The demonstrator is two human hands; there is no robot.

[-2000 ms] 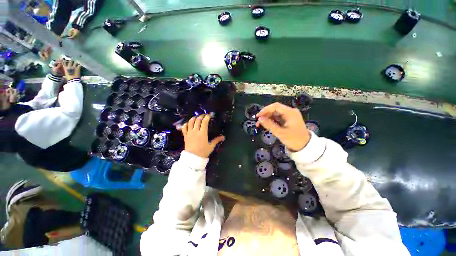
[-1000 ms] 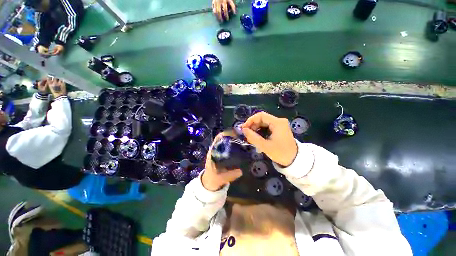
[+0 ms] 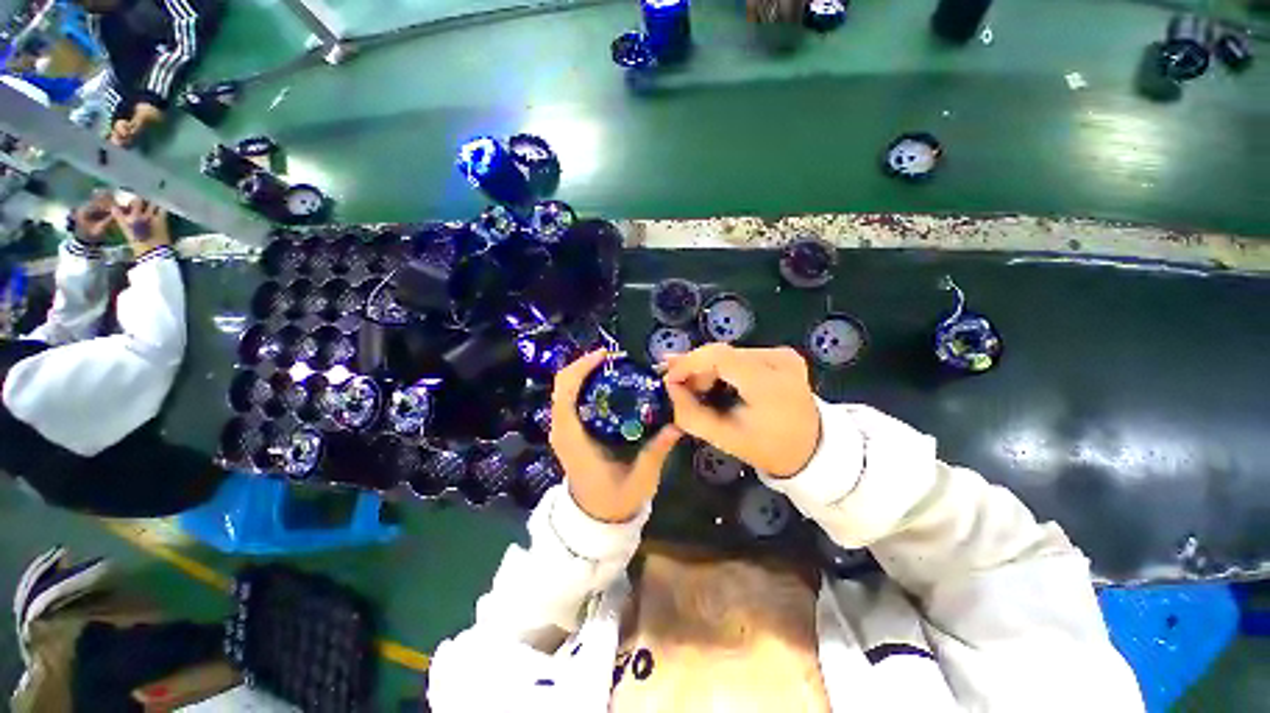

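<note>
A part-built unit (image 3: 623, 401) with a round circuit board facing up is in my left hand (image 3: 596, 467), with the fingers around its left side and lower edge. Pale lead wires stick up from its top edge. My right hand (image 3: 752, 404) has thumb and fingertips pinched at the board's right edge; whether a small part is between them cannot be told. Several grey end caps (image 3: 727, 318) lie on the dark bench around and beyond my right hand, some partly hidden by it. Another part-built unit (image 3: 967, 343) with a wire stands on the bench to the right.
A black blister tray (image 3: 290, 300) with units in some pockets lies at the left. The green belt (image 3: 752, 153) beyond carries caps and a blue-lit unit (image 3: 490, 165). A person in white sleeves (image 3: 139, 314) works at the left. Stacked trays (image 3: 300, 634) are by the floor.
My left hand has left the tray area and now holds a unit, its board turned upward. My right hand has moved from the end caps to the unit's edge. Belt items have shifted left.
</note>
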